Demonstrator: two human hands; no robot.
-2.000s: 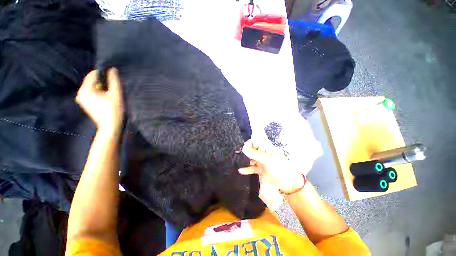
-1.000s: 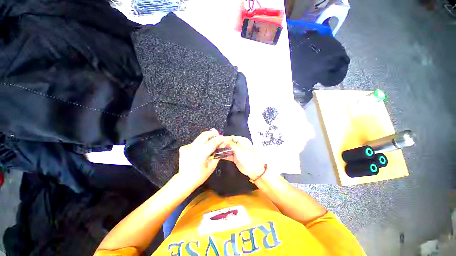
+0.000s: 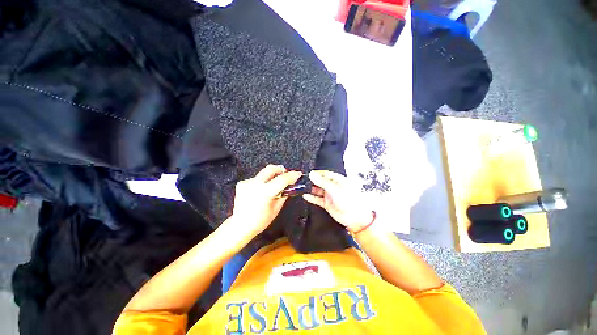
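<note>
A charcoal speckled coat piece (image 3: 271, 98) with smooth black edges lies over the table edge and my lap. My left hand (image 3: 260, 196) and my right hand (image 3: 337, 199) meet at its near edge and pinch the dark cloth between them, fingertips almost touching. A small shiny dark spot shows at the fingertips; I cannot tell whether it is a fastener. No needle or thread can be made out. Loose dark fasteners (image 3: 375, 163) lie in two small groups on the white table (image 3: 379, 85), right of my right hand.
Black garments (image 3: 98, 98) heap at the left, with more below table level. A smartphone (image 3: 373, 25) rests by a red tray (image 3: 393, 6) at the far side. At right, a pale wooden board (image 3: 484, 157) holds black cylinders (image 3: 491, 222) and a metallic flask (image 3: 550, 199). Black cloth (image 3: 452, 72) covers a stool.
My left hand came in from the far left of the garment to meet my right hand at its near edge. Over the last second both stayed together there while the view shifted slightly.
</note>
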